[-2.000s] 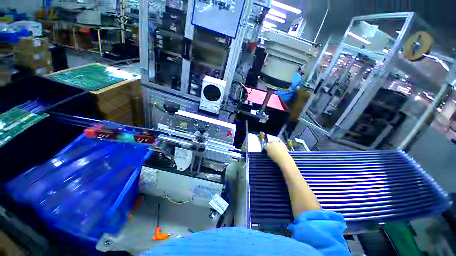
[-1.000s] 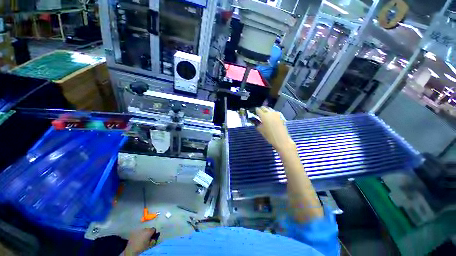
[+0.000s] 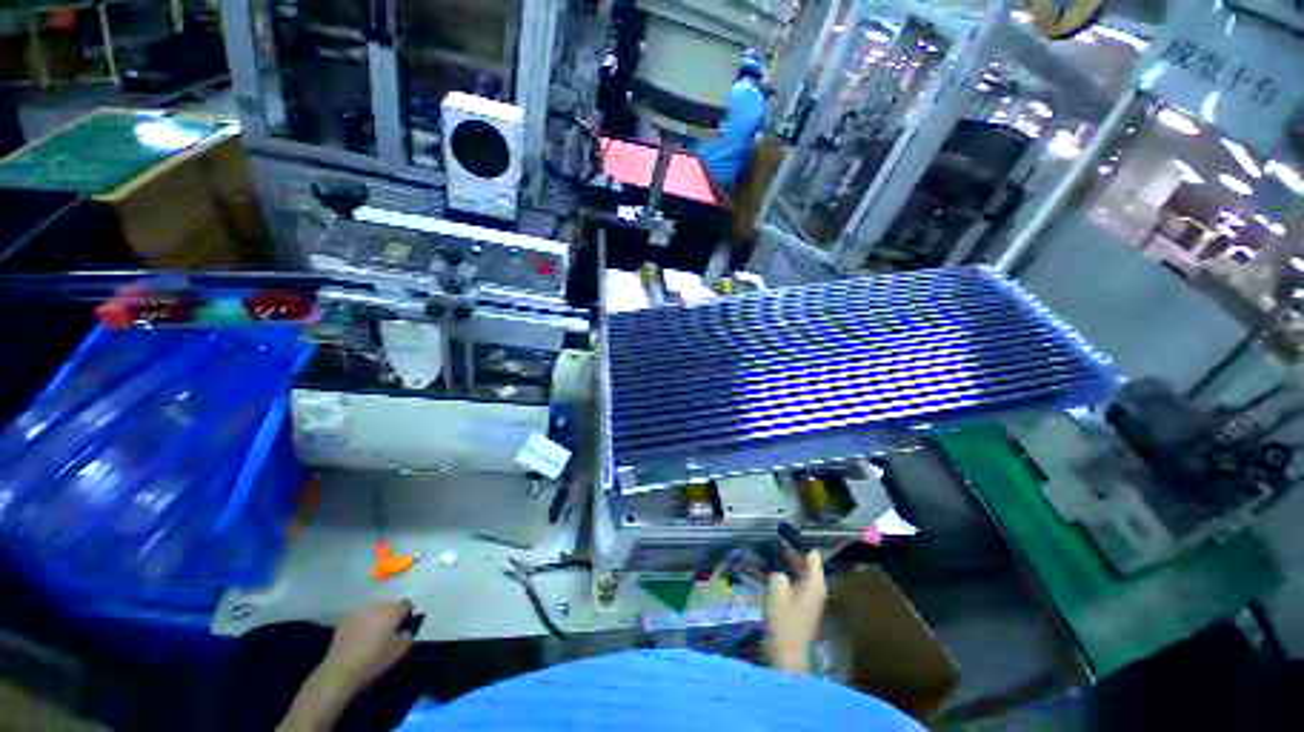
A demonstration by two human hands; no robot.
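Observation:
My right hand (image 3: 795,608) is low in front of me, below the near edge of the ridged dark blue-purple tray (image 3: 844,358). It has a black tip on a finger; whether it holds anything is not clear. My left hand (image 3: 372,638) is at the near edge of the pale bench (image 3: 472,589), with black at its fingertips; I cannot tell if that is a cot or a held part. The pale bench machine (image 3: 443,272) with metal rails stands behind the bench top.
Glossy blue plastic (image 3: 157,458) fills the left, under a bar with red blocks (image 3: 143,308). An orange piece (image 3: 389,561) and pliers-like tools (image 3: 536,589) lie on the bench. A carton (image 3: 894,636) is at lower right. A person in blue (image 3: 741,126) is at the back.
My right hand has left the far edge of the ridged tray and come down to its near side. My left hand has come into view at the bench edge. The view has shifted right.

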